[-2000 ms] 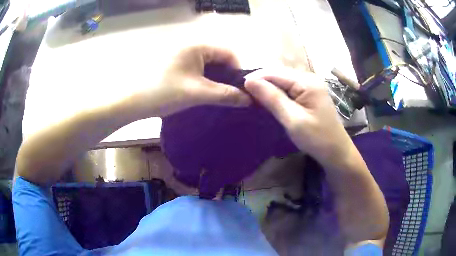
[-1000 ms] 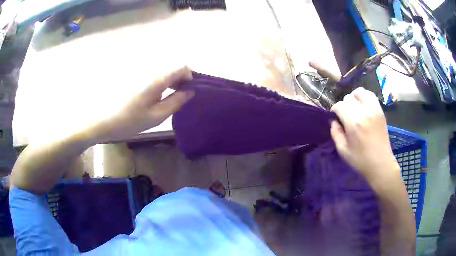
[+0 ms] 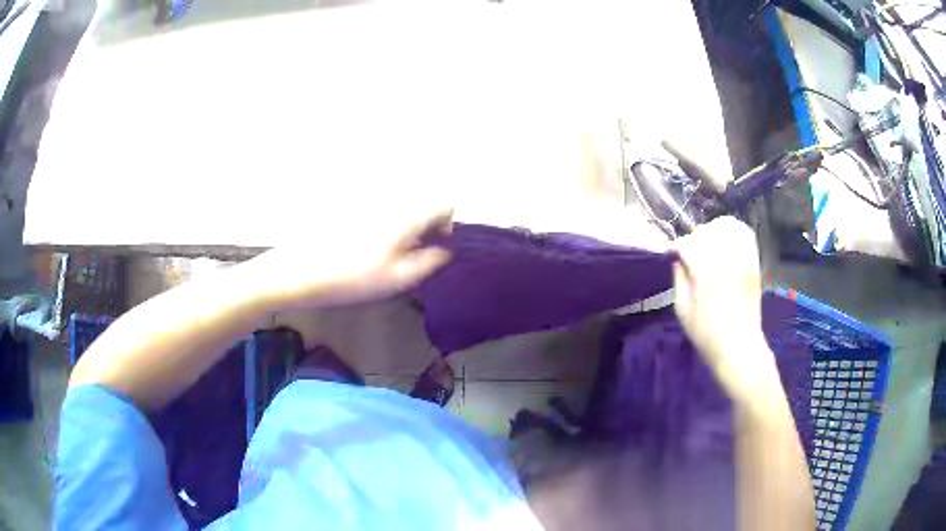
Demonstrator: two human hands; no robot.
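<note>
The purple trousers [image 3: 539, 285] are held up at the near edge of the table, their top edge stretched between my two hands. My left hand [image 3: 420, 254] pinches the left end of that edge. My right hand [image 3: 718, 272] grips the right end. The edge looks straighter and less ruffled at this moment. More purple cloth hangs below on the right, blurred. The steam iron [image 3: 669, 192] is parked at the table's right side, just beyond my right hand.
The pressing table [image 3: 342, 124] is brightly sunlit. The iron's hose and cord [image 3: 773, 171] run off to the upper right. A blue-rimmed crate [image 3: 851, 404] stands at lower right with purple cloth by it. Another purple heap [image 3: 202, 425] lies lower left, above the tiled floor.
My hands moved apart from pinching together, stretching the edge between them. Since one second ago, the held cloth has come lower and nearer in view, and my left hand has moved right.
</note>
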